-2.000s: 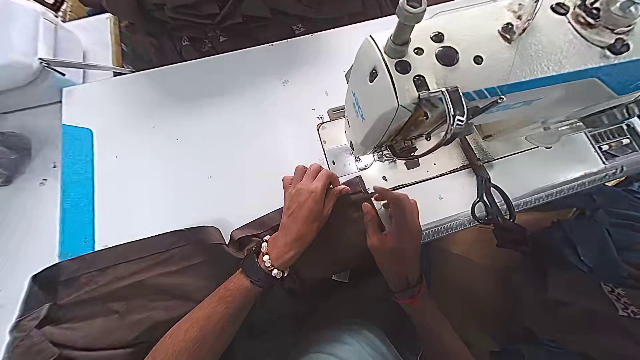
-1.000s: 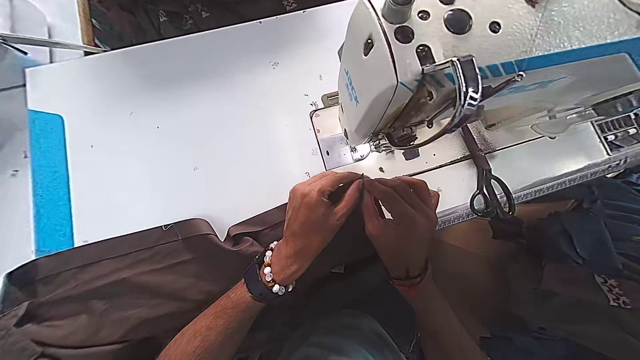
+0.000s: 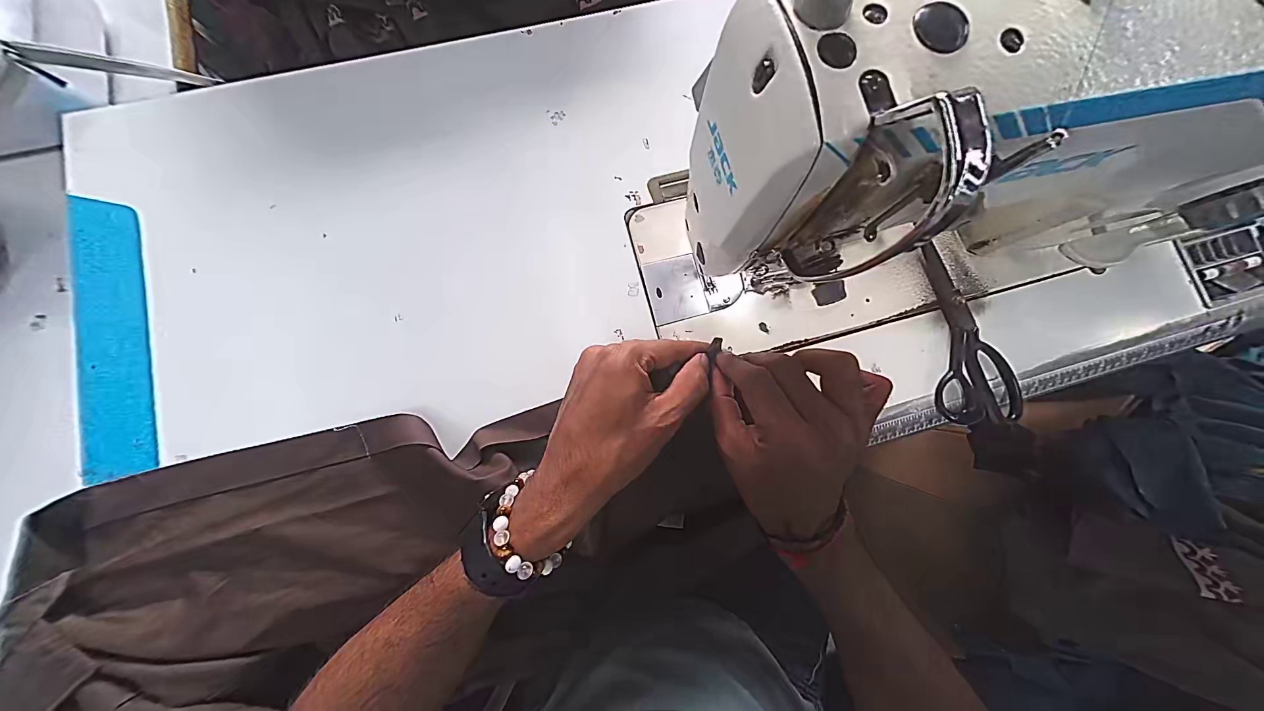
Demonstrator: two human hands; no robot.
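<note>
Dark brown fabric (image 3: 247, 523) drapes over the table's front edge and across my lap, with a folded hem along its upper border. My left hand (image 3: 622, 425), with a beaded bracelet and a dark band at the wrist, pinches a small edge of the fabric between thumb and forefinger. Touching it fingertip to fingertip, my right hand (image 3: 795, 425) grips the same bit of cloth, which sticks up a little between them. Both hands are just in front of the needle area of a white industrial sewing machine (image 3: 755, 138). The fingers hide most of the pinched part.
Black-handled scissors (image 3: 978, 380) lie on the machine bed, right of my hands. A measuring tape strip (image 3: 1086, 370) runs along the front edge of the white table (image 3: 395, 247). Dark and blue-grey cloth (image 3: 1165, 444) is bunched at the right. More dark cloth (image 3: 296, 35) lies beyond the table.
Two seconds ago my left hand lay on the fabric with my right hand a little apart; since then both have come together, fingertips pinching the fabric edge.
</note>
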